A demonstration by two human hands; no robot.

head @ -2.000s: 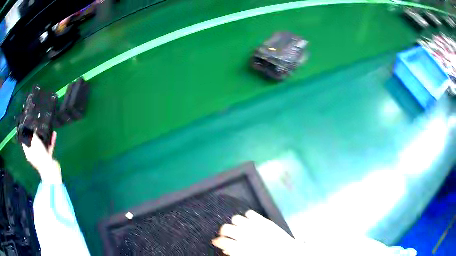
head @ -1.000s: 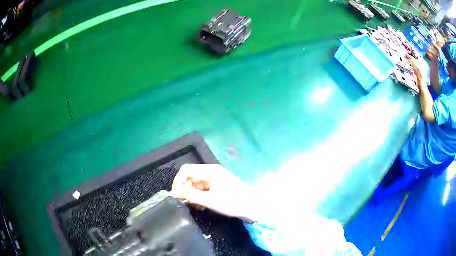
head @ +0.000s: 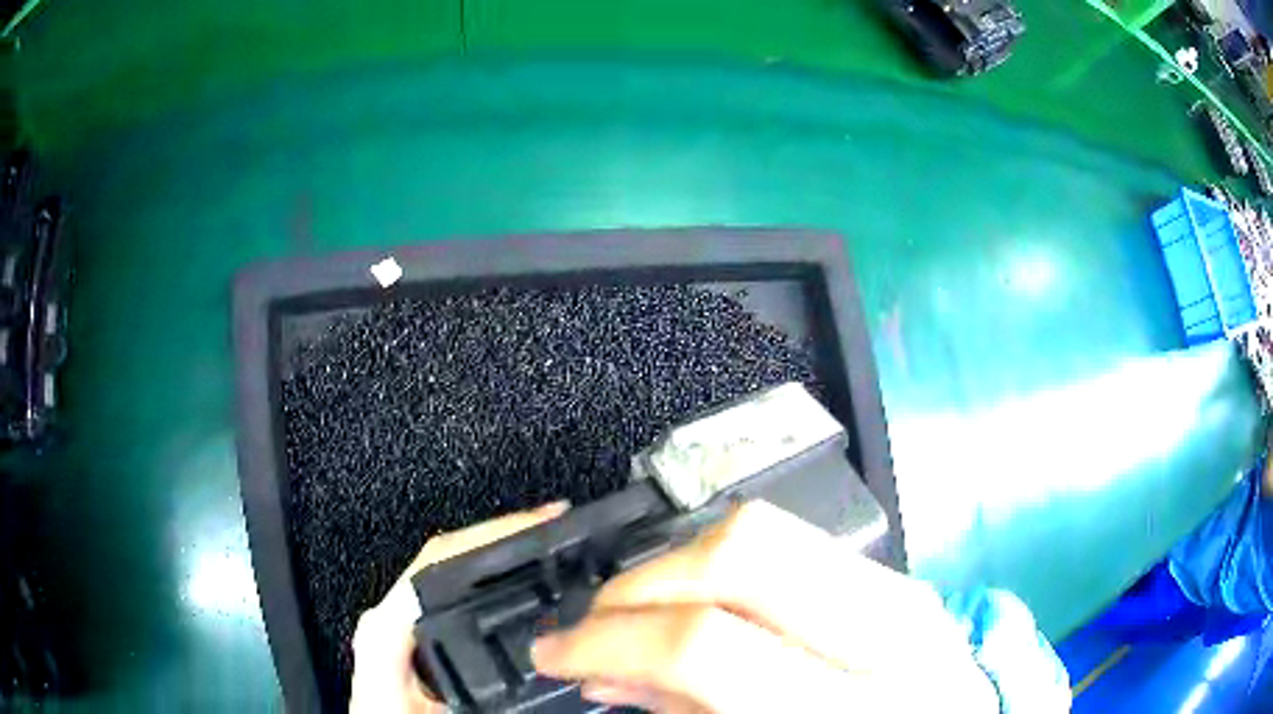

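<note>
A black housing assembly (head: 614, 537) with a silver-grey metal end plate (head: 747, 444) is held tilted over the near right part of the parts tray. The dark grey tray (head: 559, 251) holds a mass of small black screws or pins (head: 475, 391). My left hand (head: 398, 628) grips the housing's left end, with its thumb along the far side. My right hand (head: 754, 607) lies over the housing's near face, fingertips at its slots. Whether a small part is between those fingertips cannot be seen.
Another black housing (head: 966, 31) is on the green belt at the far edge. A blue plastic bin (head: 1201, 265) stands at right beside loose mixed parts (head: 1256, 251). Dark collected housings (head: 39, 321) stand at the left edge. Part of a person in blue (head: 1229, 551) shows at right.
The view has turned, and the tray now shows more fully. The housing has turned in front of me. My left hand is now visible on it, and my right hand has moved onto its near face.
</note>
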